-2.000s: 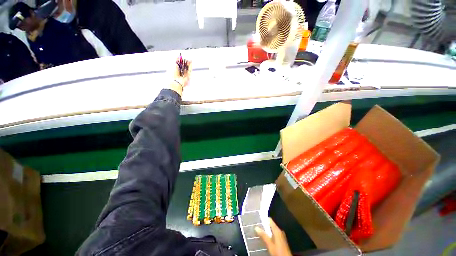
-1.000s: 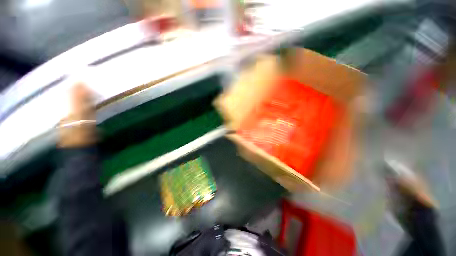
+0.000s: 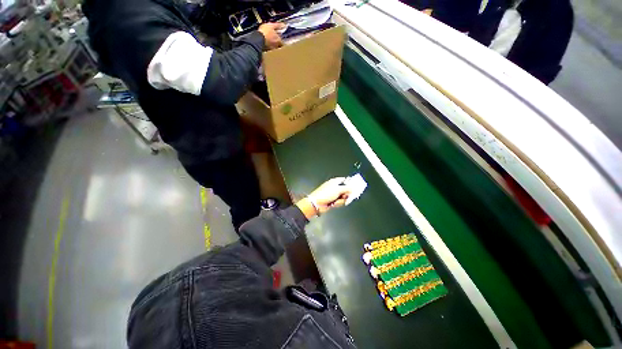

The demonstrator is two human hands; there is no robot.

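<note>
My left hand (image 3: 330, 195) is over the dark green bench (image 3: 315, 160), its fingers closed on a small white sheet (image 3: 355, 187). What is printed on the sheet cannot be made out. The PCB panel (image 3: 407, 274), green with yellow-gold stripes and a jagged edge, lies flat on the bench to the right of and nearer than my left hand, not touched by it. My right hand is not in view.
Another person (image 3: 204, 95) in dark clothes stands at the far left by an open brown carton (image 3: 304, 92), one hand at its top. A white raised shelf (image 3: 491, 95) runs along the right. Part of another person shows beyond it.
The view has swung left, so the red-bag carton and my right hand are out of the picture. My left hand has left the white shelf and holds a white sheet over the bench.
</note>
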